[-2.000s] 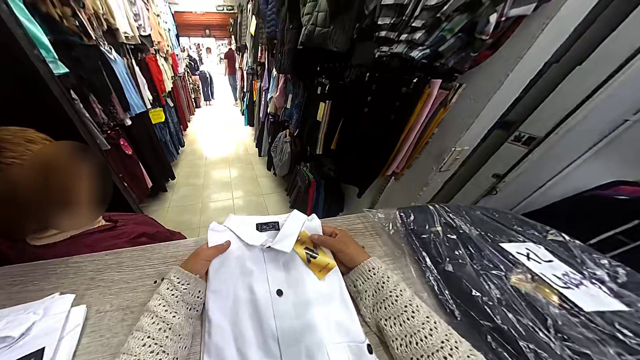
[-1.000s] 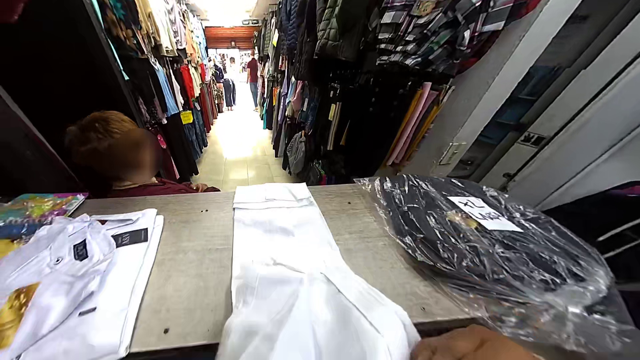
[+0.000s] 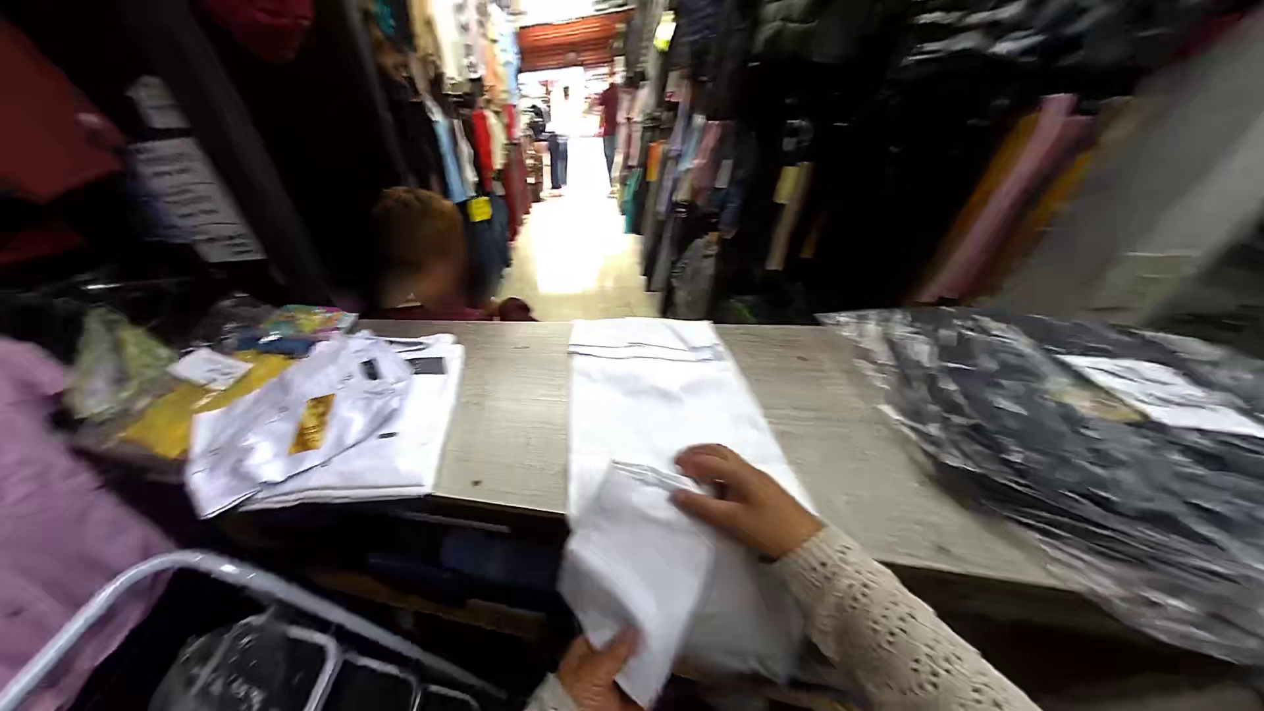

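A long white garment [image 3: 662, 395] lies on the wood-grain counter, its near part hanging over the front edge. My right hand [image 3: 746, 499], in a cream knit sleeve, pinches a folded-back part of the white cloth near that edge. Lower down, my left hand [image 3: 597, 671] grips the hanging end of the cloth at the bottom of the view; its fingers are partly hidden. To the left, a folded white shirt [image 3: 296, 425] with a gold tag rests on other folded white clothing [image 3: 434, 434].
A plastic-wrapped bundle of dark clothing [image 3: 1066, 444] covers the counter's [image 3: 859, 464] right side. Yellow packaging [image 3: 217, 400] lies at the left. A white metal rack [image 3: 227, 573] stands low at the left front. A person [image 3: 420, 257] is beyond the counter, beside the aisle.
Two seconds ago both hands held a folded white shirt upright; by one second ago a long white garment lay there. Both hands now grip its near part. The view has turned left.
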